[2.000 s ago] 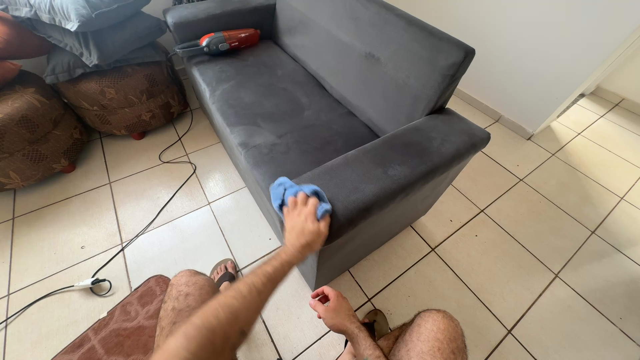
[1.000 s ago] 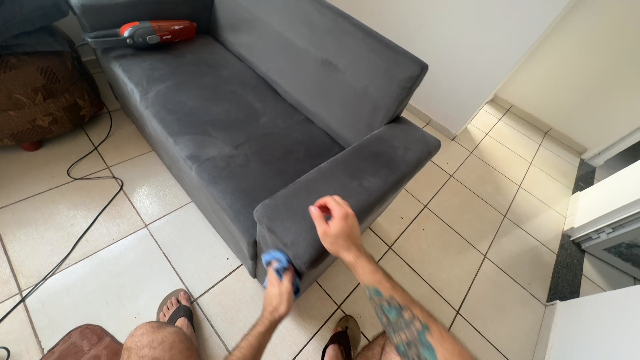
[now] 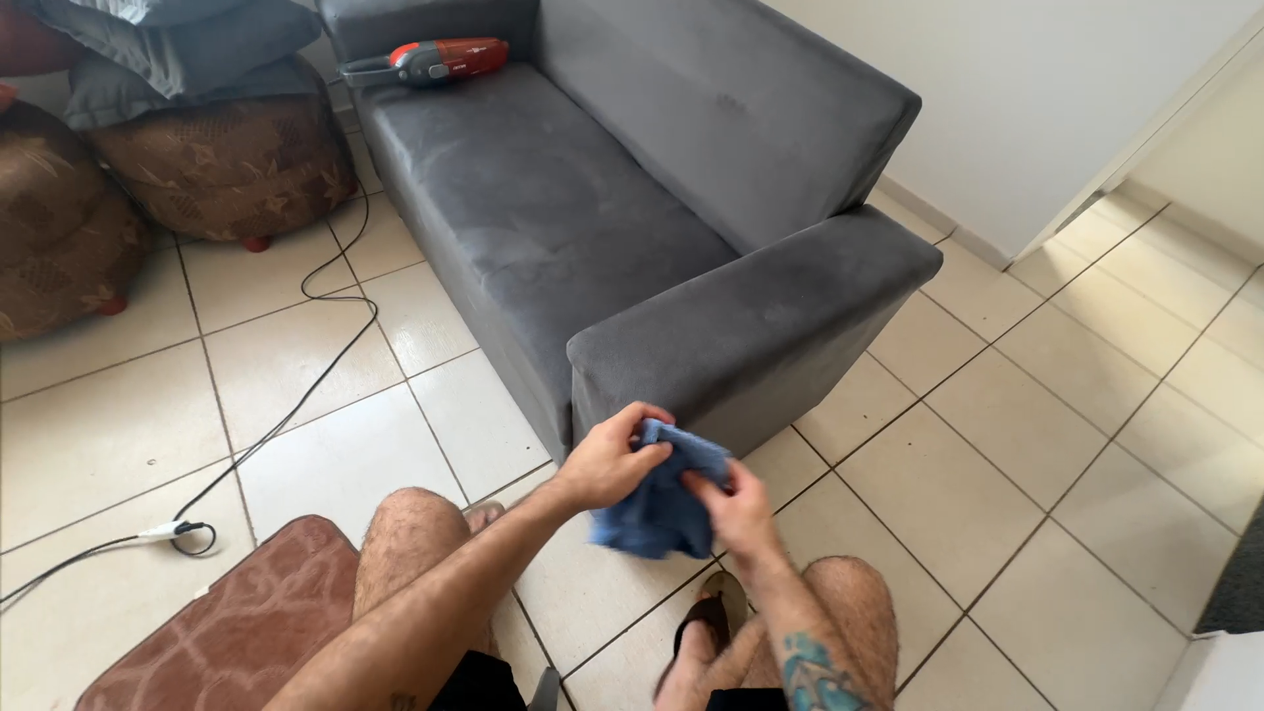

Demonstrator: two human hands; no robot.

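A blue cloth (image 3: pixel 657 509) hangs between my two hands, in front of the near end of a grey upholstered sofa (image 3: pixel 750 306). My left hand (image 3: pixel 617 454) pinches its upper left part, close to the front corner of the armrest. On the cloth's right edge, my right hand (image 3: pixel 736 504) grips with thumb and fingers. The cloth is slightly blurred and its lower part hangs loose. A red and grey handheld vacuum cleaner (image 3: pixel 449 61) lies on the far end of the sofa seat.
Patterned brown ottomans (image 3: pixel 227 158) with grey cushions (image 3: pixel 188 49) on top stand at the upper left. A black cable (image 3: pixel 326 365) with a white connector (image 3: pixel 158 531) crosses the tiled floor. A reddish-brown mat (image 3: pixel 237 632) lies by my left knee. A white wall (image 3: pixel 1037 89) rises behind the sofa.
A second ago the cloth was bunched in my left hand at the armrest's front, my right hand above the armrest. Now both hands hold it, spread out, and my right hand has come down.
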